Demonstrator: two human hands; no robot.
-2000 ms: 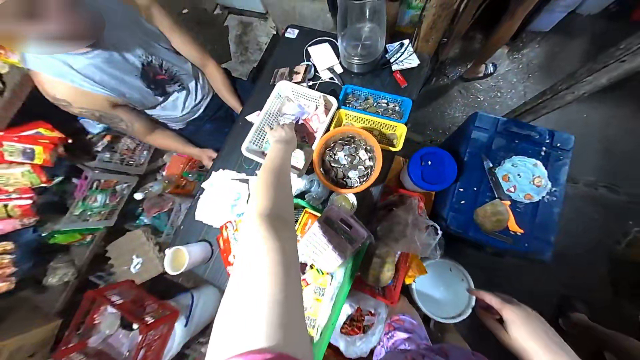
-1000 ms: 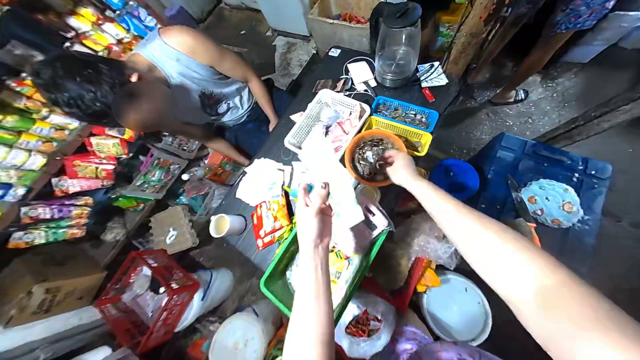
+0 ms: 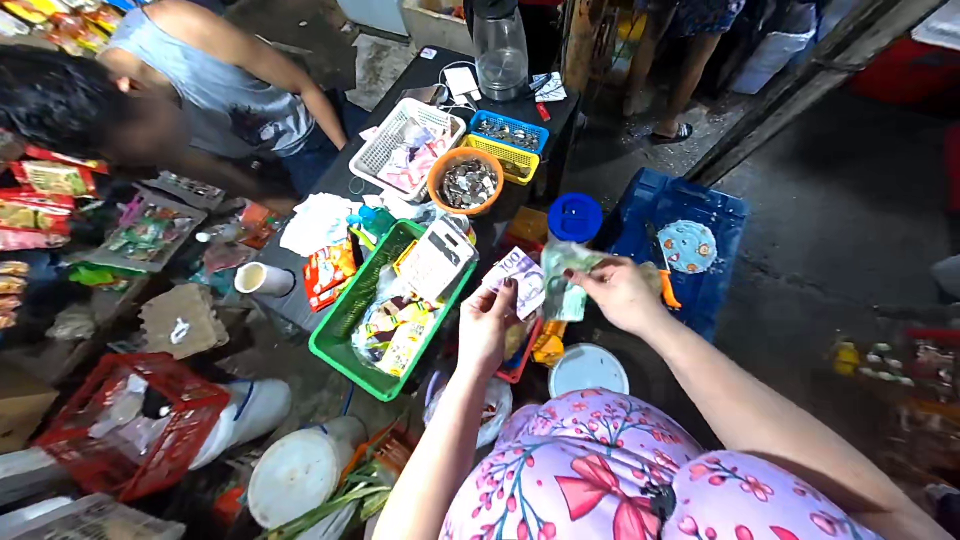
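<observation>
A purple banknote (image 3: pixel 523 282) is pinched between the thumb and fingers of my left hand (image 3: pixel 486 326). My right hand (image 3: pixel 619 292) grips a green banknote (image 3: pixel 564 281) just beside it. Both notes are held above the table's near right edge. Beyond them stands an orange bowl (image 3: pixel 466 181) of coins, touching a white plastic basket (image 3: pixel 409 146) with banknotes inside. Coins also lie in a blue basket (image 3: pixel 510 131) and in the yellow basket (image 3: pixel 501 159) next to it. Left of my left hand is a green plastic basket (image 3: pixel 394 315) with packets.
A person (image 3: pixel 202 90) leans in at the left. A glass jug (image 3: pixel 501 56) stands at the table's far end. To the right, a blue surface (image 3: pixel 675 247) bears a round patterned board (image 3: pixel 687 246). A red crate (image 3: pixel 135 424) and a lidded white bucket (image 3: pixel 294 478) are at lower left.
My right hand has moved from the orange coin bowl back toward me and now holds the green note. The purple note now shows in my left hand. The person at the left leans lower.
</observation>
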